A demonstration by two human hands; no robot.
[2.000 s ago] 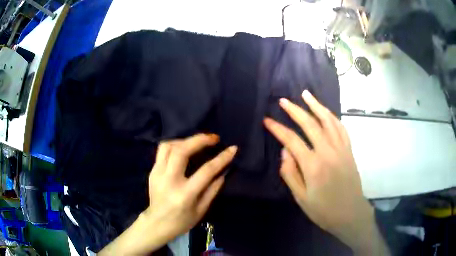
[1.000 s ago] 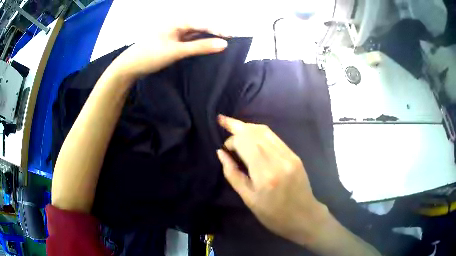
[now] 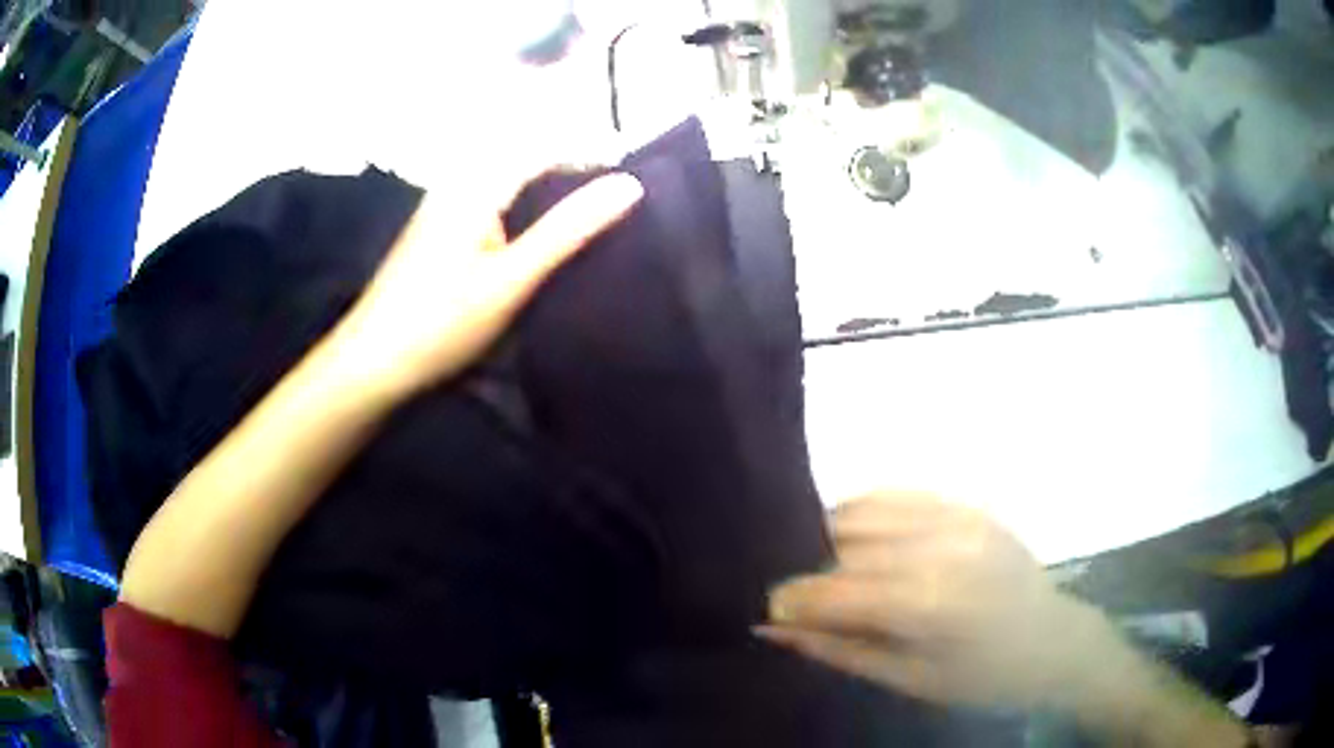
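A large black-navy garment piece (image 3: pixel 585 439) covers the middle of the table and hangs over its front edge. A folded strip of it runs from a pointed corner near the presser foot (image 3: pixel 767 129) down towards the wearer. My left hand (image 3: pixel 498 271) holds the cloth near that corner, with the thumb on top and the fingers hidden under it. My right hand (image 3: pixel 922 592) is blurred and pinches the cloth's right edge at the lower right. The needle area is washed out by glare.
The white machine bed (image 3: pixel 1024 424) lies at right, with a dark seam line across it and a round metal part (image 3: pixel 879 173) near the foot. A blue surface (image 3: pixel 73 351) is at the left. A slim pinkish tool (image 3: pixel 1252 292) lies at the far right.
The view has shifted, and the machine appears further left. My left hand went from mid-cloth to the upper corner. My right hand moved down to the cloth's right edge. The cloth is now folded narrower.
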